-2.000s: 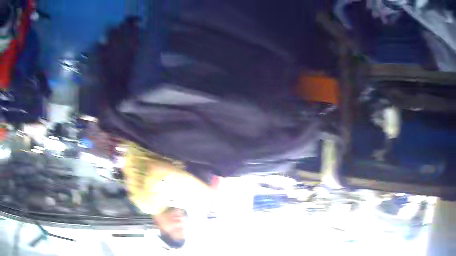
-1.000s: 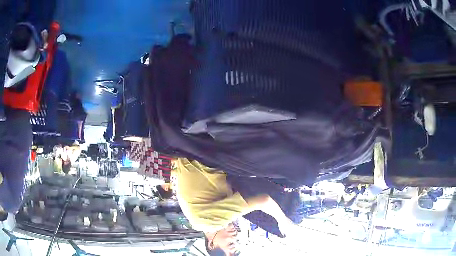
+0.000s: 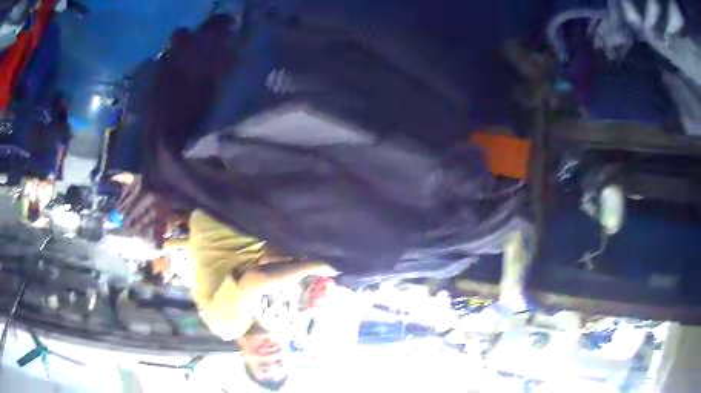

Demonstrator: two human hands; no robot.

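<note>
The picture is upside down and blurred. A large dark purple-grey cloth bundle (image 3: pixel 346 184) lies nearest to me and fills the middle, with soft folds and a paler grey fold along its left part. Dark blue cloth spreads above it in the picture. An orange piece (image 3: pixel 501 154) shows at the bundle's right side. Neither of my hands can be made out in the view.
A person in a yellow top (image 3: pixel 219 269) is beyond the bundle, inverted. A dark table or rack frame (image 3: pixel 622 303) stands at the right, with a pale object (image 3: pixel 612 209) beside it. Red cloth or plastic (image 3: pixel 17 65) shows at the upper left. Blue floor (image 3: pixel 115 34) shows at the top.
The bundle, the orange piece and the frame have shifted left in the picture since one second ago. The person in yellow also appears further left, with an arm bent towards the face.
</note>
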